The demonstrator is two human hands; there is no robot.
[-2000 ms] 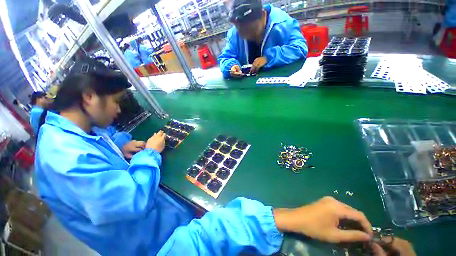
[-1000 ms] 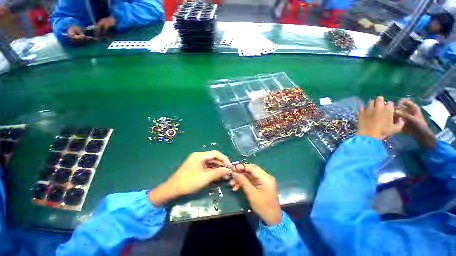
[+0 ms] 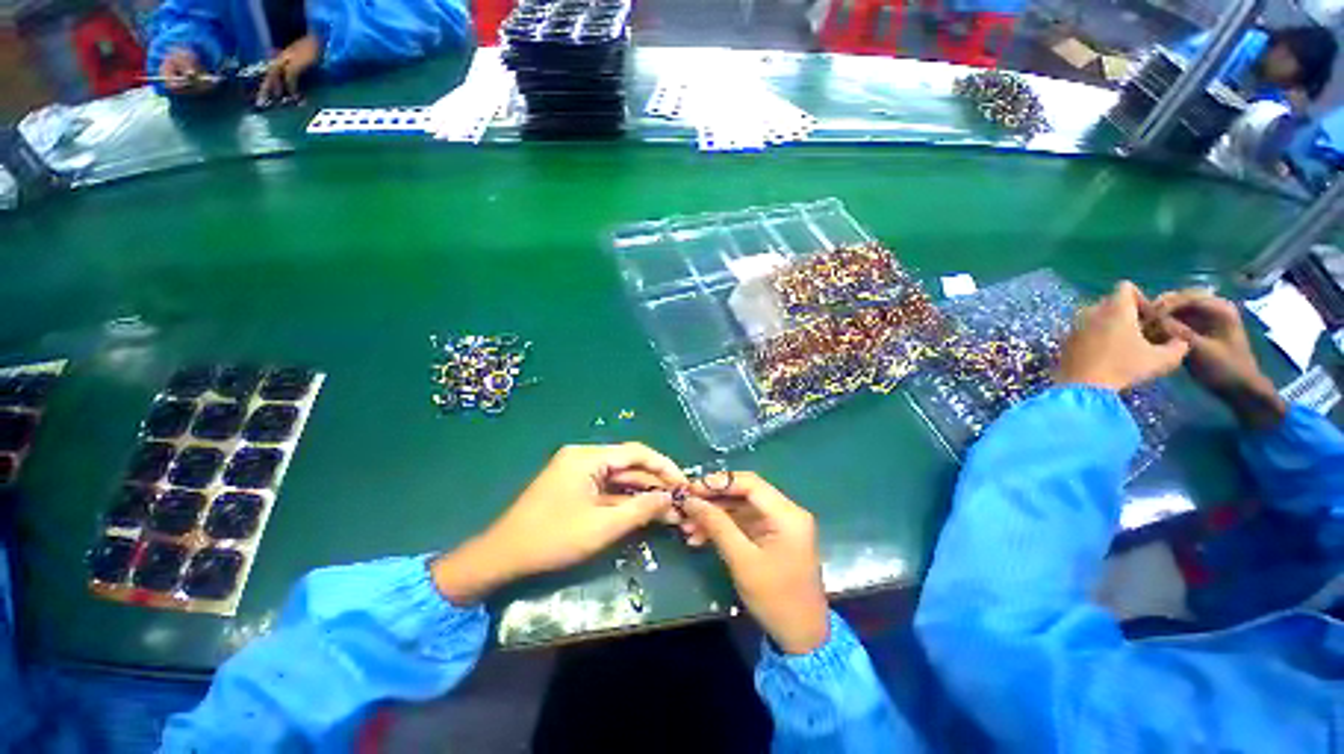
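My left hand (image 3: 578,508) and my right hand (image 3: 759,552) meet near the bench's front edge, fingertips touching. They pinch a tiny dark ring-shaped part (image 3: 718,479), whose loop shows above the right fingers; the fingers hide its rest. A few small loose bits (image 3: 637,558) lie on the green bench just below the hands, and pale specks lie above them. A small pile of ring-shaped parts (image 3: 478,373) lies behind and left of my hands. A clear compartment tray (image 3: 671,317) holds a heap of copper and gold parts (image 3: 848,324).
A card of black parts (image 3: 199,486) lies left. A neighbour's hands (image 3: 1142,339) work at the right over a fine-pocket tray (image 3: 943,405). Black stacked trays (image 3: 568,74) and white perforated sheets (image 3: 730,111) are across the bench (image 3: 369,221), beside another person's hands (image 3: 236,74).
The view has swung right and down since the oldest frame, bringing my hands to the middle. Over the last second my hands stay almost in place, still pinching the part.
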